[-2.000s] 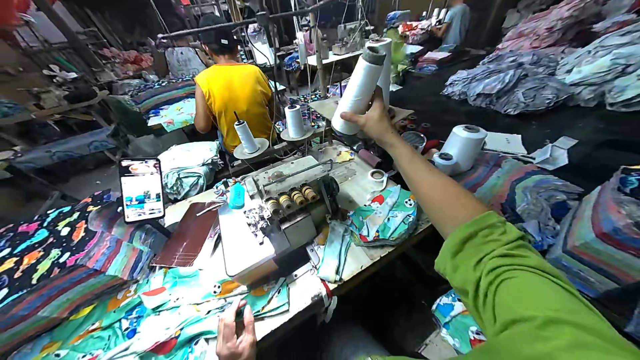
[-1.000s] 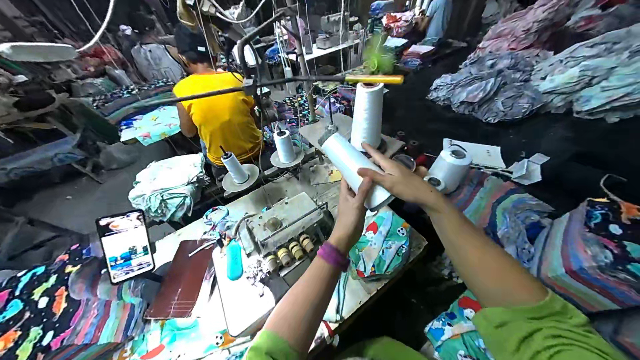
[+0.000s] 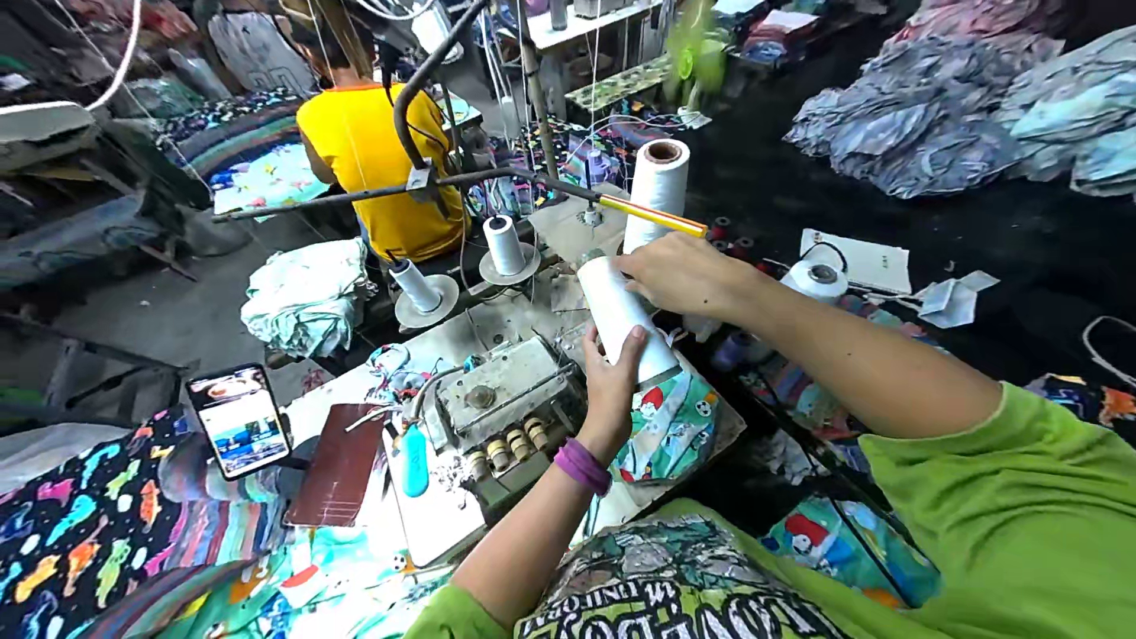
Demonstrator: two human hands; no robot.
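A large cone of white thread (image 3: 624, 321) lies tilted in my left hand (image 3: 612, 377), whose fingers and thumb wrap its lower part. My right hand (image 3: 679, 273) touches the cone's upper end; its fingertips are partly hidden, so its hold is unclear. Just behind, a second white thread cone (image 3: 658, 191) stands upright. Below and left of my hands sits an overlock sewing machine (image 3: 497, 399) with several tension dials. Two smaller white thread spools (image 3: 504, 246) stand on round holders beyond it. A metal thread-stand bar (image 3: 497, 177) with a yellow end crosses above.
A phone (image 3: 238, 421) stands at the left beside a brown board (image 3: 337, 466) and turquoise snips (image 3: 414, 461). Printed fabric (image 3: 670, 426) lies right of the machine. A person in a yellow shirt (image 3: 382, 169) sits ahead. Another thread cone (image 3: 815, 280) and fabric heaps (image 3: 923, 124) are at the right.
Two seconds ago my right hand held a cone up high and my left hand was on the fabric by the machine. My left hand has come up to a tilted cone. My right hand has shifted to its upper end.
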